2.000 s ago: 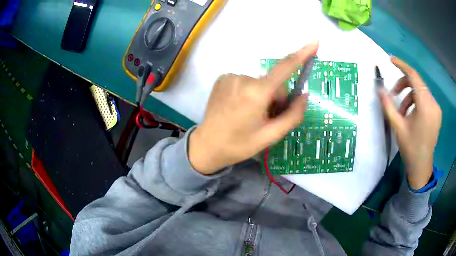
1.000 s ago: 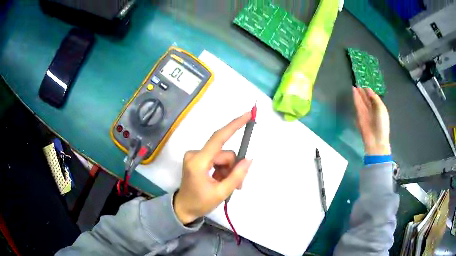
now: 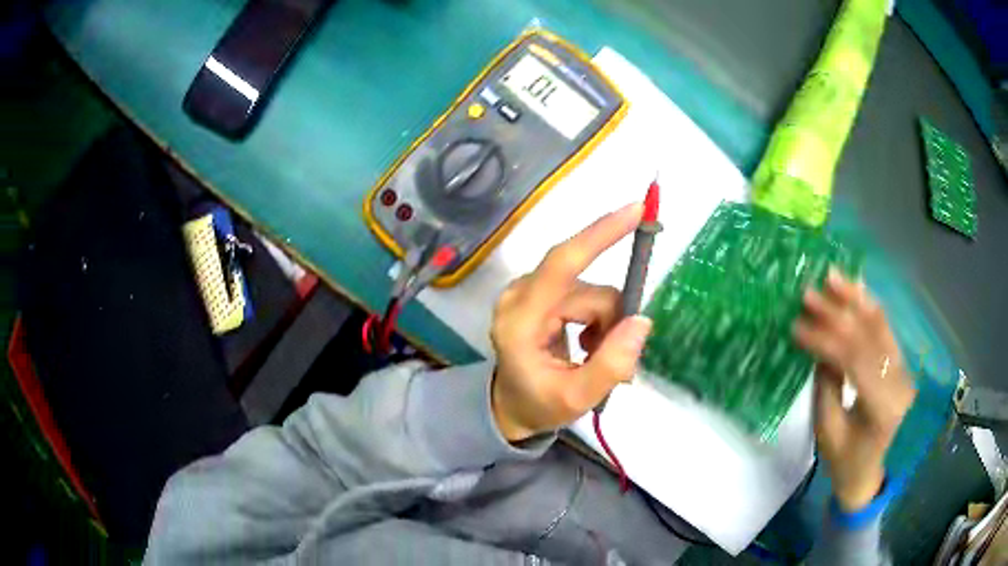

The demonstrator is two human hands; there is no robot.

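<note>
My left hand (image 3: 569,332) holds the red test probe (image 3: 636,265) like a pen, its red tip pointing up and away, touching nothing. A green printed circuit board (image 3: 718,315), blurred by motion, is over the white paper sheet (image 3: 707,486), just right of the probe. My right hand (image 3: 857,376), blurred, has its fingers at the board's right edge and appears to grip it. A blue wristband (image 3: 862,506) is on that wrist. The black probe is not visible. The digital multimeter (image 3: 497,155) reads OL.
A lime green wrapped bundle (image 3: 823,122) lies beyond the board. Another green board (image 3: 948,177) lies at the far right. A dark phone (image 3: 249,72) lies left of the meter on the teal bench (image 3: 332,100). A yellowish perforated piece (image 3: 213,274) is below the bench edge.
The view has shifted. My right hand has come back from the far right, and a board now covers part of the paper where the black probe lay. My left hand still holds the red probe.
</note>
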